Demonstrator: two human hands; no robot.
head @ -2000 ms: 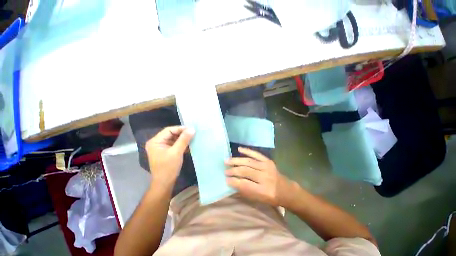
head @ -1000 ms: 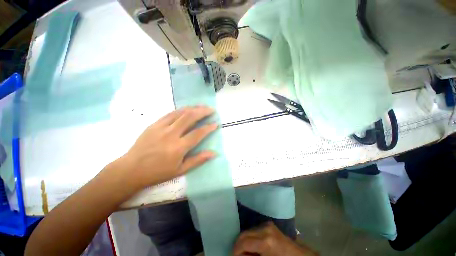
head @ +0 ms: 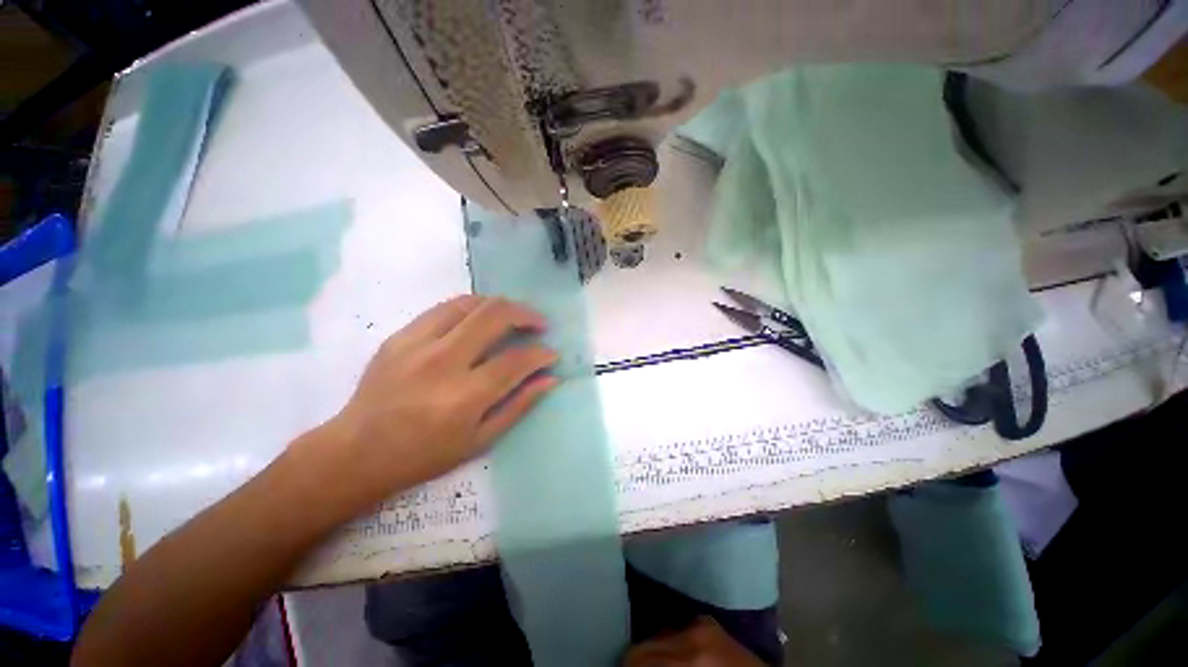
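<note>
A long pale mint-green strip (head: 554, 482) runs from under the sewing machine's presser foot (head: 560, 235) toward me and hangs over the table's front edge. My left hand (head: 450, 384) lies palm down on the strip's left side, fingers a little apart, in front of the needle. My right hand (head: 691, 648) is low at the bottom edge, mostly cut off, beside the strip's hanging part; its fingers are hidden, so its grip cannot be told. A tan ribbed roll (head: 628, 215) sits right of the needle.
Green strips (head: 209, 293) lie flat at the left, beside a blue basket (head: 55, 495). A stack of green panels (head: 886, 235) lies at the right, with dark pointed blades (head: 769, 326) and black loop handles (head: 1029, 388) by it. More green pieces (head: 971, 560) hang below the table.
Two seconds ago both hands held the strip over the lap. The strip now lies under the presser foot with my left hand on it. Since one second ago, the view has shifted slightly and my hands barely moved.
</note>
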